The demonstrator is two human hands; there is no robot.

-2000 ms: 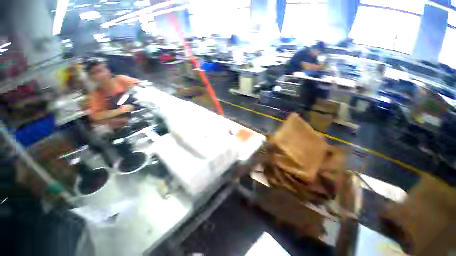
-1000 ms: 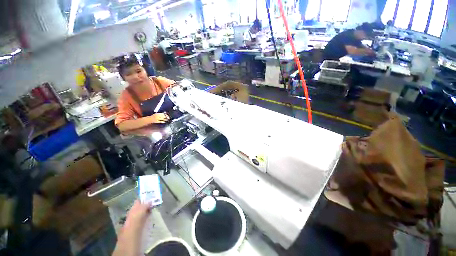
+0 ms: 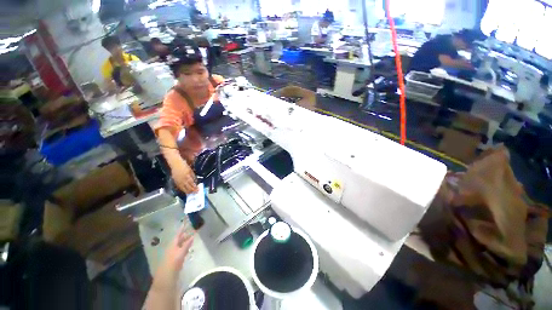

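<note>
My left hand [image 3: 178, 248] reaches up from the bottom edge, left of centre, a little blurred and empty. Just beyond its fingertips is a small pale blue-white card [image 3: 195, 201], held by the hand of a person in orange and a dark apron [image 3: 192, 103]. My fingers look clear of the card. A large white sewing machine [image 3: 363, 163] lies between that person and the right side. Two black thread cones [image 3: 284, 260] stand at the machine's near end. My right hand is not in view.
Brown bag material [image 3: 484, 218] is heaped at the right. Open cardboard boxes [image 3: 100, 200] and a blue crate [image 3: 72, 142] are at the left. A red-orange cord [image 3: 397, 72] hangs behind the machine. Other people sit at machines further back.
The card has passed from my left hand to the hand of the person in orange, who has reached forward. My fingers have let go. The view has shifted slightly, with the machine further right.
</note>
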